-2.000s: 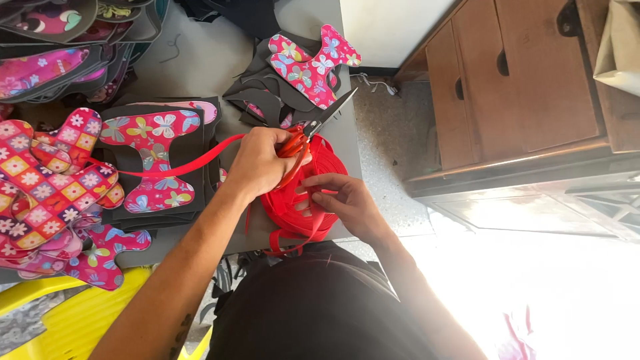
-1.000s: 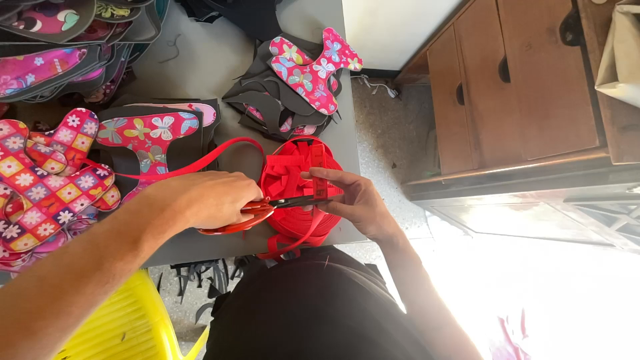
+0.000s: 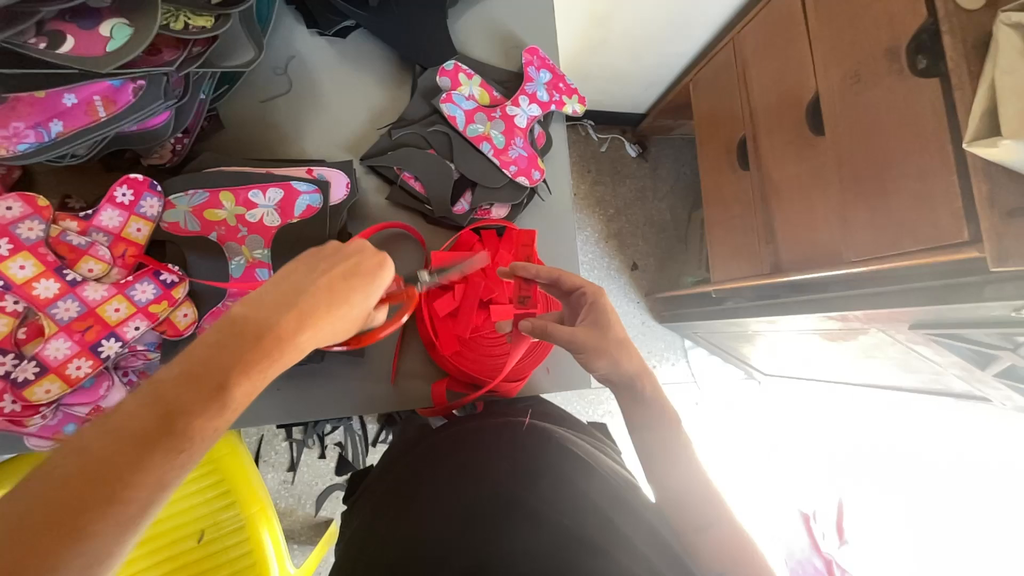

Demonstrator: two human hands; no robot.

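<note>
My left hand (image 3: pixel 340 292) grips red-handled scissors (image 3: pixel 406 298), whose blurred blades point right over a coil of red ribbon (image 3: pixel 496 360). Cut pieces of red ribbon (image 3: pixel 464 300) lie on the coil. Between the thumb and fingers of my right hand (image 3: pixel 572 316) is a short red strip with dark marks (image 3: pixel 525 276), at the coil's right side. A length of red ribbon runs left from the coil toward butterfly-print fabric pieces (image 3: pixel 244 212), passing behind my left hand.
The grey table (image 3: pixel 328 120) bears flower-print pieces (image 3: pixel 64 296) at left and a butterfly-print piece (image 3: pixel 516 120) on dark cutouts. A yellow plastic chair (image 3: pixel 208 512) is at lower left. Wooden drawers (image 3: pixel 872 136) stand at right beyond the floor gap.
My left hand first moved down and left with the scissors, and now their blades are up over the ribbon pieces. My right hand stays by the coil.
</note>
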